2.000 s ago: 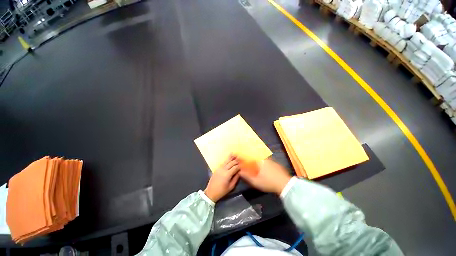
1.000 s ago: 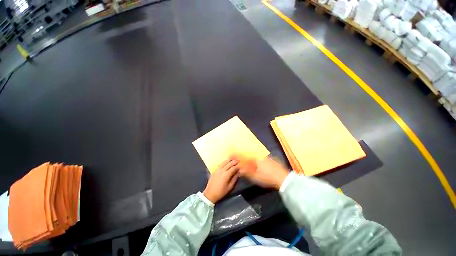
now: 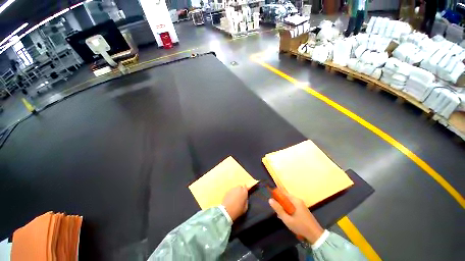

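Note:
An orange-yellow square cut panel (image 3: 216, 182) lies on the black table near its front edge. My left hand (image 3: 235, 202) holds its near right side, fingers closed on the edge. My right hand (image 3: 298, 216) holds scissors (image 3: 282, 200) with orange handles. Their dark blades point left at the panel's right corner; whether they touch it is unclear. A stack of cut pieces (image 3: 311, 171) lies at the table's right corner, just beyond my right hand. A deeper orange bundle (image 3: 46, 237) stands at the near left, cut off by the picture's lower edge.
A white sheet (image 3: 5, 251) shows beside the left bundle. The black table (image 3: 117, 137) stretches ahead. Wrapped white bundles (image 3: 397, 74) stand on pallets beyond a yellow floor line (image 3: 346, 109). A monitor (image 3: 99, 43) is at the back left. A person (image 3: 357, 16) stands far off.
The view has tilted up, so the work sits lower. My right hand has moved right, away from my left hand, and the scissors now show. My left hand has shifted to the panel's right side.

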